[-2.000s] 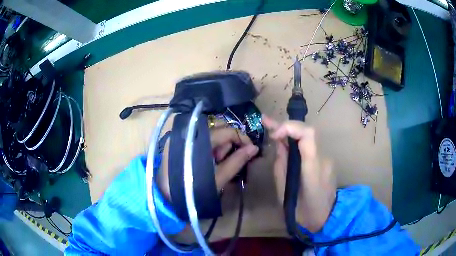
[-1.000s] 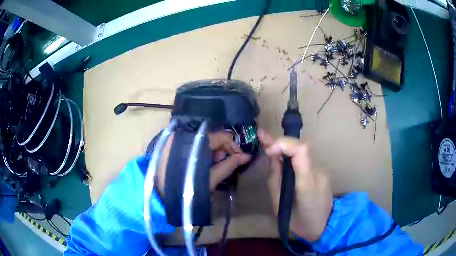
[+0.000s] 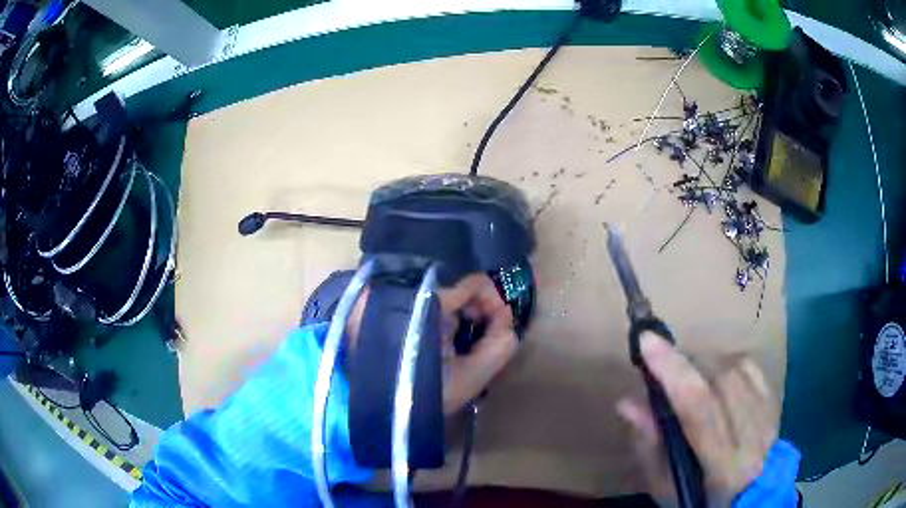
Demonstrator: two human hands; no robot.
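A black headset (image 3: 447,223) lies on the tan cardboard, its headband (image 3: 397,377) towards me and its boom microphone (image 3: 298,217) pointing left. A green circuit board (image 3: 514,285) shows in the open ear cup. My left hand (image 3: 482,342) is at that cup, fingers bent around its inner side, partly hidden by the headband; what the fingertips pinch is hidden. My right hand (image 3: 700,417), blurred, holds the soldering iron (image 3: 646,337) to the right of the headset. The iron's tip is above the cardboard, apart from the headset.
Loose wired components (image 3: 715,169) lie on the cardboard (image 3: 248,298) at the right. Behind them are a green solder spool (image 3: 745,45) and the iron stand with its sponge (image 3: 795,171). Headsets (image 3: 89,208) are piled at left. A black cable (image 3: 517,99) runs off the back.
My right hand has moved right and towards me with the soldering iron, whose tip is now farther from the headset and solder wire. My left hand stays at the ear cup.
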